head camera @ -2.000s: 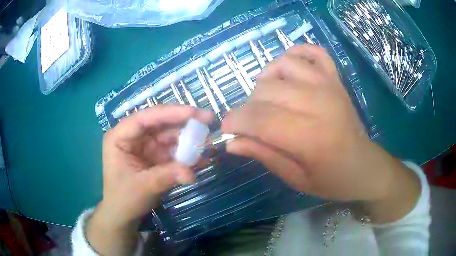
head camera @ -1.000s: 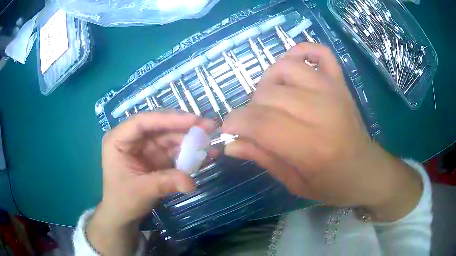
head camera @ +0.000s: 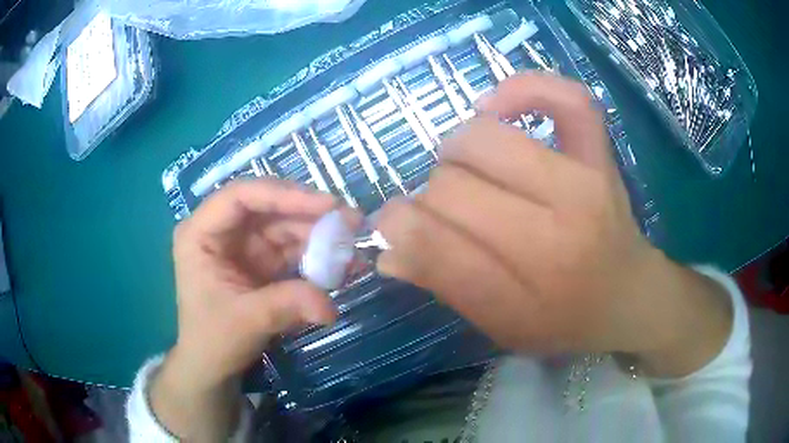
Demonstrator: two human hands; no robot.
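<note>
My left hand [head camera: 251,268] holds a milky white plastic head [head camera: 328,250] between thumb and fingers. My right hand [head camera: 528,225] is closed around a metal pin [head camera: 370,241], whose short silver and white end shows at the fingertips, pointing at the white head. Whether the pin touches the head is too blurred to tell. Both hands are over the clear blister tray [head camera: 285,382]. In the tray, assembled pieces [head camera: 356,138] lie with silver rods slanted in pairs and white heads in a row along the far side. Part of the tray is hidden by my hands.
An open clear box of loose silver pins [head camera: 670,73] is at the upper right. A clear box with a white label [head camera: 93,67] is at the upper left beside a crumpled white scrap [head camera: 35,71]. A clear plastic bag [head camera: 234,19] lies along the top edge.
My right hand has moved slightly left, bringing the pin end closer to the white head. The head has turned and shifted slightly in my left hand.
</note>
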